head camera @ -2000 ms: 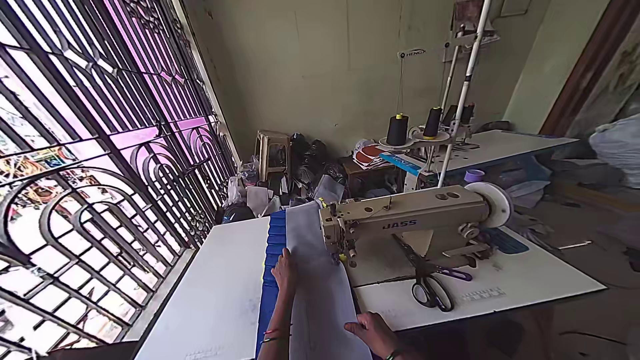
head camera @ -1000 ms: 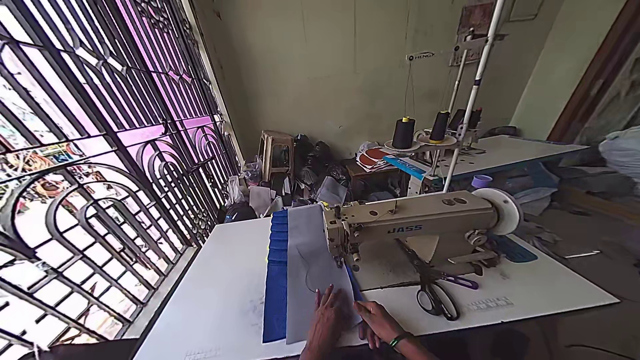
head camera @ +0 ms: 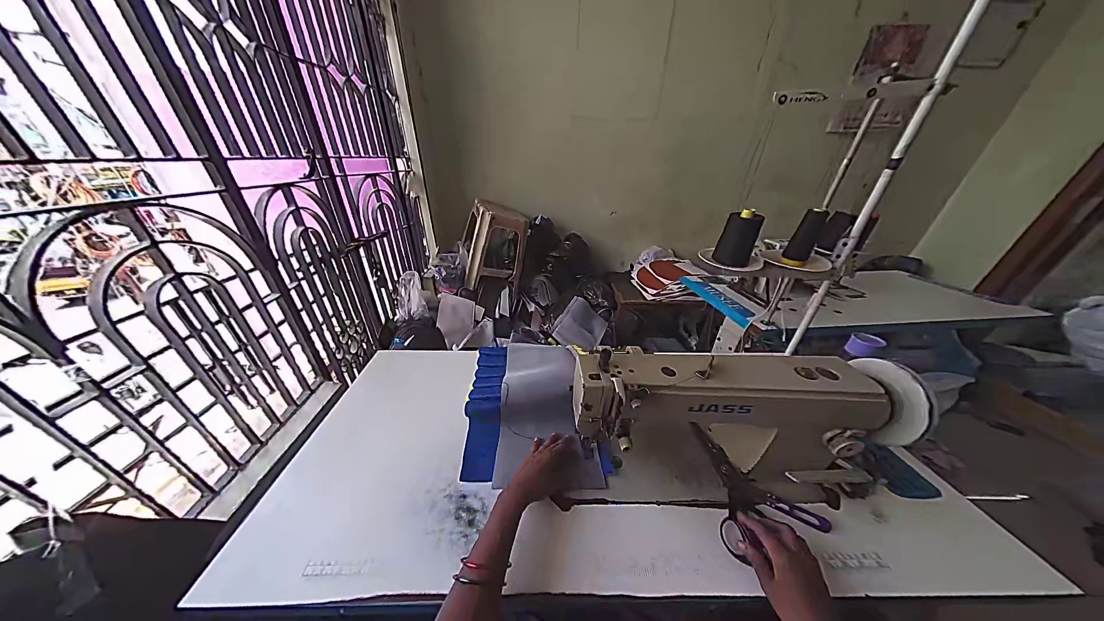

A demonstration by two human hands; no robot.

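A Jass sewing machine (head camera: pixel 742 392) stands on a white table (head camera: pixel 345 483). Grey sheet material (head camera: pixel 536 388) lies over blue gathered fabric (head camera: pixel 483 431) at the left of its needle end. My left hand (head camera: pixel 550 470) rests on the grey sheet near the presser foot, fingers bent; whether it grips the sheet is unclear. My right hand (head camera: pixel 780 552) is at the handles of the dark scissors (head camera: pixel 733 483), its fingers touching a loop. The scissors lie against the machine bed, blades pointing up towards the machine arm. The needle is hidden.
Black thread cones (head camera: pixel 738 240) stand on a stand behind the machine, beside a white pole (head camera: pixel 893 172). A second table (head camera: pixel 931 302) is at the back right. A metal grille (head camera: pixel 198 259) runs along the left. A stool (head camera: pixel 498 246) and piled bags are behind.
My right hand has moved right, from the front edge of the fabric to the scissors. My left hand has moved up the grey sheet, closer to the machine's needle end.
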